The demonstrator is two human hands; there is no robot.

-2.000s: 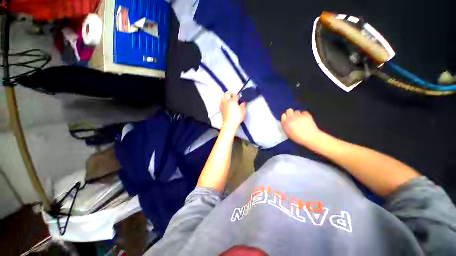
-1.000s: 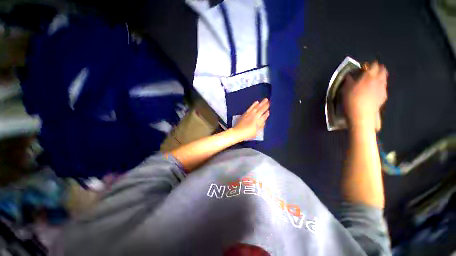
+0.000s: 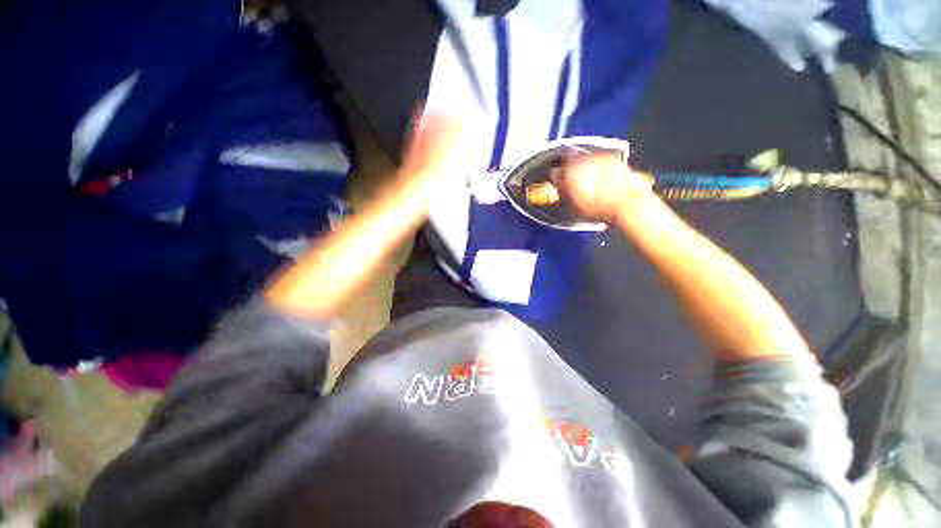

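A navy garment piece with pale grey-white inner parts and narrow navy strips [image 3: 531,77] lies on the black ironing table [image 3: 743,268]. My right hand [image 3: 601,186] is closed round the handle of the steam iron [image 3: 526,177]. The iron rests on the garment piece, its tip pointing left at a pale strip. A pale patch [image 3: 504,275] shows on the navy cloth just below the iron. My left hand [image 3: 442,144] is blurred at the left edge of the pale part; its fingers cannot be made out.
A large navy heap with white patches [image 3: 206,206] lies to the left, beside the table's edge. The blue hose and braided cord [image 3: 712,185] run right from the iron. Pale grey-blue pieces [image 3: 784,26] lie at the far right edge of the table.
My right hand has brought the iron left from the bare table onto the garment piece. My left hand has moved from the navy patch up and left to the pale part's edge.
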